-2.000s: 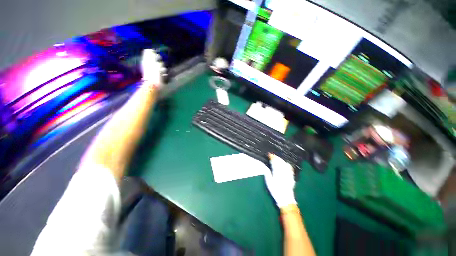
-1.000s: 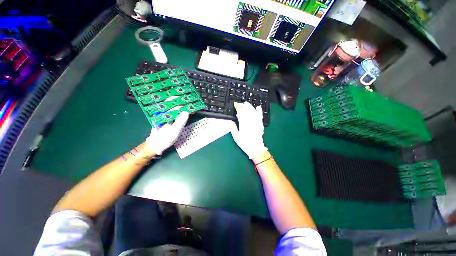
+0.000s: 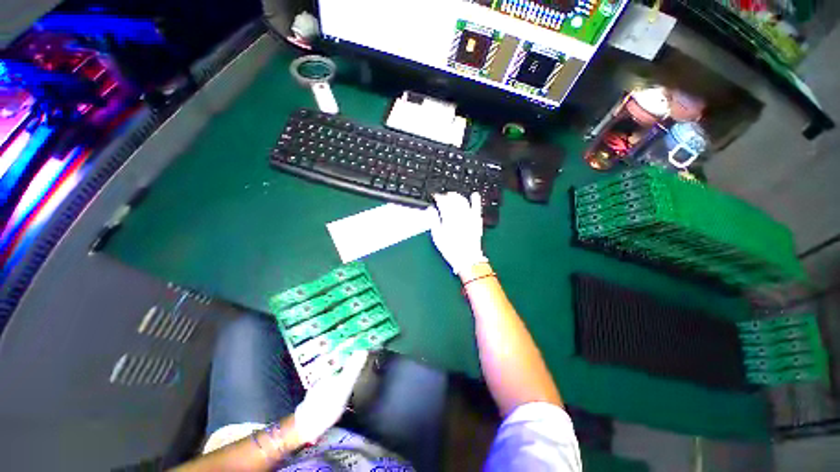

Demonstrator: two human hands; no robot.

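Note:
My left hand (image 3: 330,398), in a white glove, holds a green PCB panel (image 3: 333,313) by its lower edge, over the desk's front edge and my lap. The panel shows rows of small boards with slots between. My right hand (image 3: 458,229), also gloved, rests with its fingers on the right part of the black keyboard (image 3: 368,159). I cannot tell whether any key is pressed. A white paper sheet (image 3: 379,230) lies left of my right hand, below the keyboard. The monitor (image 3: 396,28) shows magnified board images.
A mouse (image 3: 532,179) sits right of the keyboard. Stacked panels (image 3: 682,221) stand at the right, above a black slotted rack (image 3: 654,332) with one panel (image 3: 783,348) at its far end. A hand magnifier (image 3: 314,72), bottle (image 3: 628,129) and AOI machine (image 3: 64,111) are also in view.
My left hand has brought the panel from over the keyboard down towards my lap, uncovering the keyboard's left part. My right hand has stayed at the keyboard. The view has shifted slightly.

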